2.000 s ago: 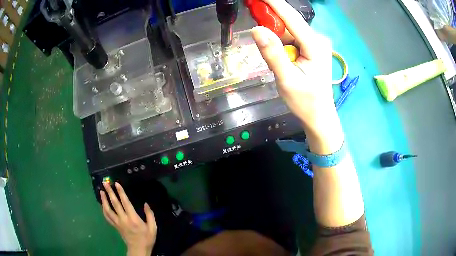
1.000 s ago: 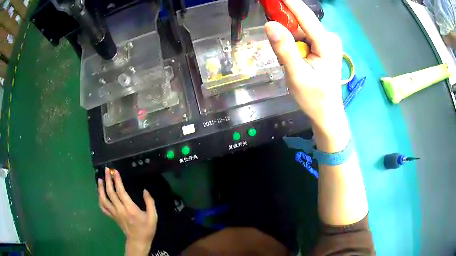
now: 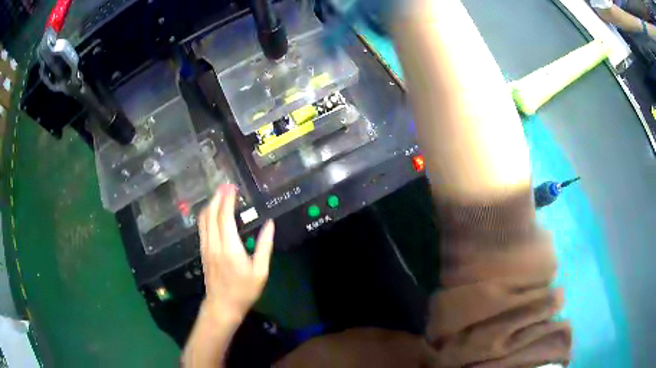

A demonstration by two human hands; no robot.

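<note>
The black test fixture (image 3: 288, 208) has two stations. At the right station, a circuit board with yellow parts (image 3: 293, 131) lies under a clear pressure plate (image 3: 241, 93), which is tilted and stands above the board. At the left station, the clear plate (image 3: 122, 172) hangs over a clear nest with a small red light. The left toggle handle (image 3: 57, 18) has a red grip at the top left. My left hand (image 3: 234, 251) is empty, fingers spread, over the front panel. My right forearm reaches up past the top edge, and the hand is cut off.
A red lit switch (image 3: 419, 163) is on the panel beside my right forearm. A lime-green bar (image 3: 565, 77) lies on the dark conveyor. A dark bottle with a thin tip (image 3: 548, 192) lies on the teal mat. Another person's arm (image 3: 626, 18) shows top right.
My right hand has moved up out of the picture, and the right red grip is no longer visible. The right pressure plate has lifted. My left hand has moved right from the panel's left end.
</note>
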